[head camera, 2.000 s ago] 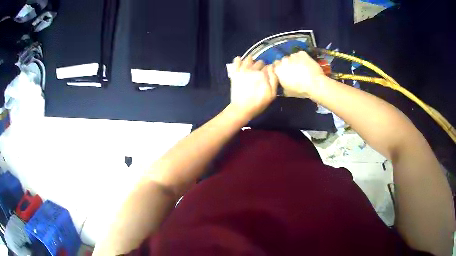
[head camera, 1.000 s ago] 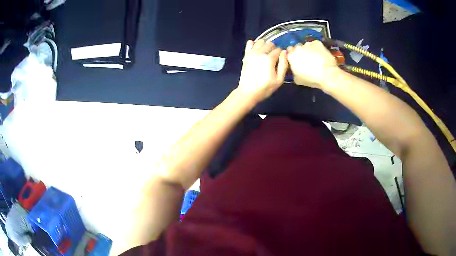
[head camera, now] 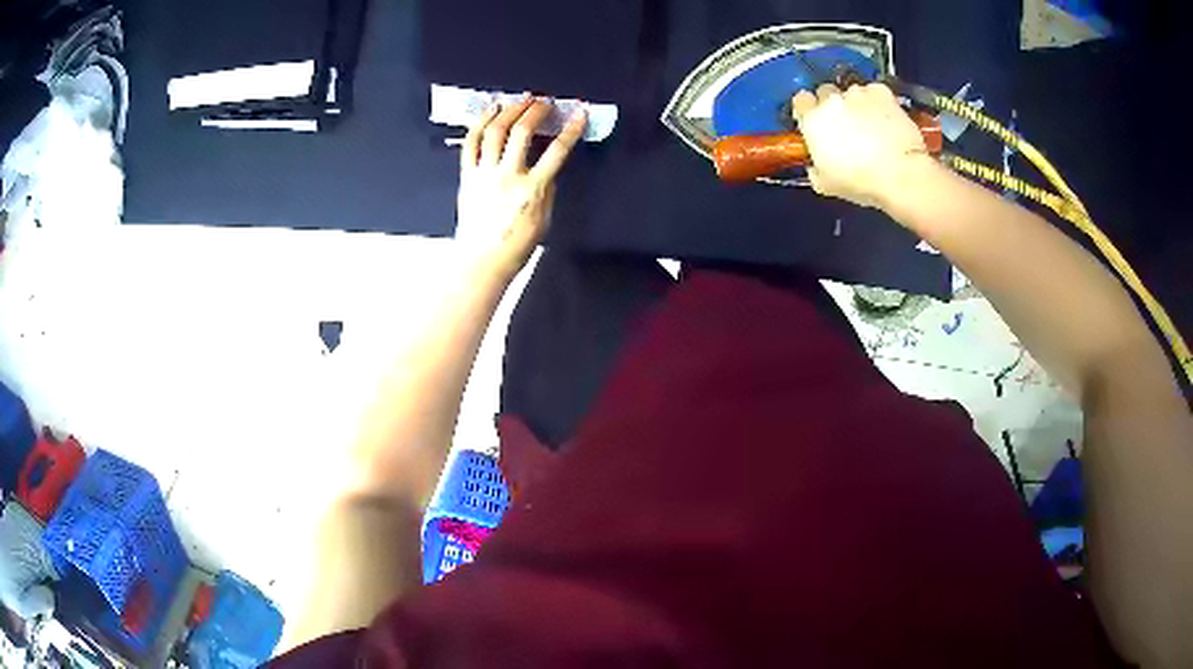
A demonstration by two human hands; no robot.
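My right hand (head camera: pixel 857 141) is closed around the orange-brown handle of the steam iron (head camera: pixel 772 98), which rests on the dark cloth with its tip to the left. My left hand (head camera: pixel 514 177) lies with fingers spread on a white interfacing strip (head camera: pixel 599 122) on a dark garment panel (head camera: pixel 523 39); its fingertips touch the strip and cover part of it. Another white strip (head camera: pixel 242 85) lies further left on a dark panel, with a thin pale line (head camera: pixel 259 124) below it.
Yellow hoses (head camera: pixel 1099 229) run from the iron to the right. A crumpled light pile (head camera: pixel 66 144) is at the left. On the floor are a blue crate (head camera: pixel 118 523), a red plastic item (head camera: pixel 50 473) and another blue crate (head camera: pixel 474 490) beside my body.
My left hand has left the iron and moved left onto the interfacing strip, its fingers now spread. My right hand still holds the iron, whose orange-brown handle now shows more. The view has shifted.
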